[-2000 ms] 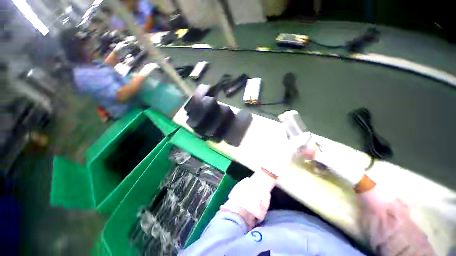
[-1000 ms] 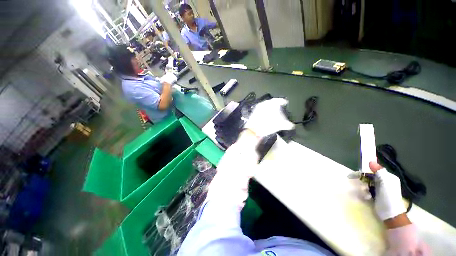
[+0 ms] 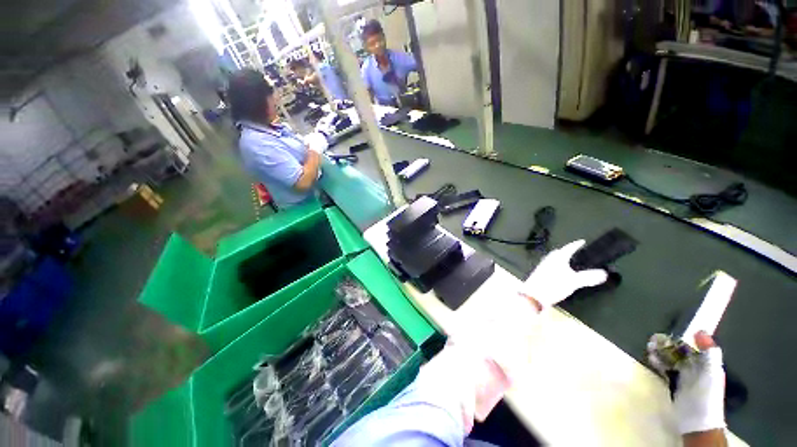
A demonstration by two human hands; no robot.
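Note:
My left hand [image 3: 564, 274], in a white glove, holds a flat black adapter case [image 3: 608, 248] by its near end, over the green belt. My right hand [image 3: 702, 388], gloved with bare fingertips, grips a white inner unit [image 3: 710, 306] by its lower end, where exposed parts and wires show. The unit points up and away at the right of the belt. Several black cases [image 3: 424, 229] stand stacked at the bench edge, left of my left hand. The two held pieces are apart.
The cream bench edge [image 3: 568, 371] runs below my hands. Open green bins [image 3: 398, 301] stand at left, one with film-wrapped black pieces. On the belt [image 3: 524, 183] lie white units [image 3: 481, 216] with black cords and a metallic unit [image 3: 595, 168]. Seated workers [image 3: 275, 157] and a pole [image 3: 371, 113] are beyond.
My left hand has moved from the stacked cases to the right, carrying a black case. My right hand has moved slightly right and down with the white unit, which now tilts right. The view has shifted.

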